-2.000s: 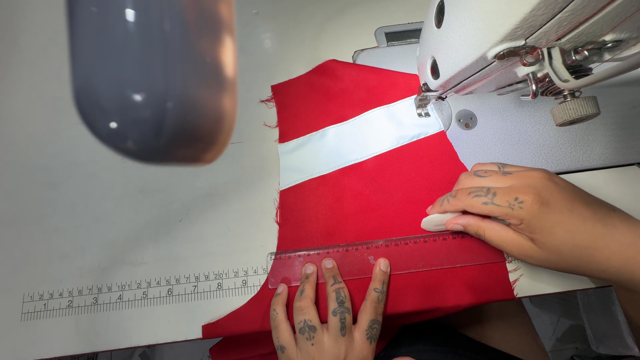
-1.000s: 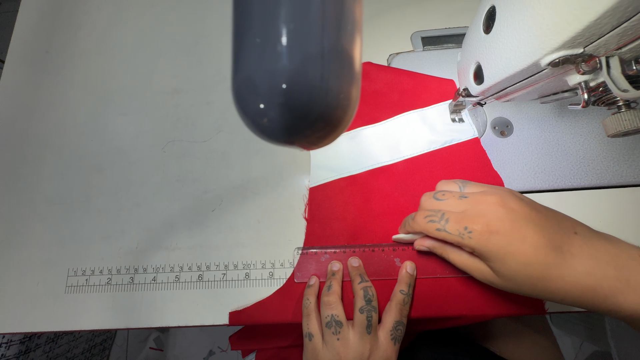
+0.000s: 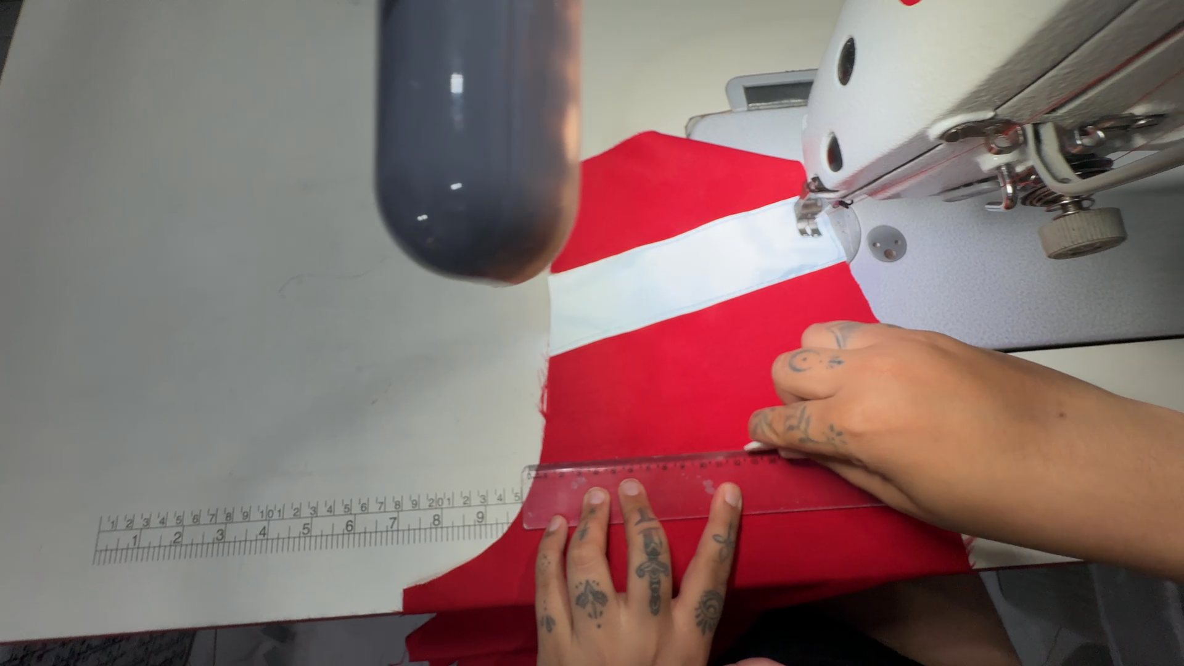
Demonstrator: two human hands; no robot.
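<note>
Red fabric [image 3: 684, 398] with a white band [image 3: 684, 277] across it lies on the sewing table, its far right part under the presser foot [image 3: 808, 215]. A clear plastic ruler [image 3: 777, 486] rests across the red cloth below the band. My left hand [image 3: 638, 573], fingers spread, presses on the ruler's near edge. At the ruler's far edge, my right hand [image 3: 869, 407] pinches a small white piece, likely tailor's chalk [image 3: 758, 447], with its tip on the cloth. Most of that piece is hidden by the fingers.
The white sewing machine head [image 3: 906, 83] stands at upper right, with a tension knob [image 3: 1082, 231]. A dark rounded object [image 3: 476, 148] hangs in the upper foreground. A printed measuring scale [image 3: 305, 529] runs along the tabletop at left. Red cloth hangs over the near table edge.
My right hand has moved left along the ruler's far edge with the white piece. My left hand stays on the ruler. The view has shifted left.
</note>
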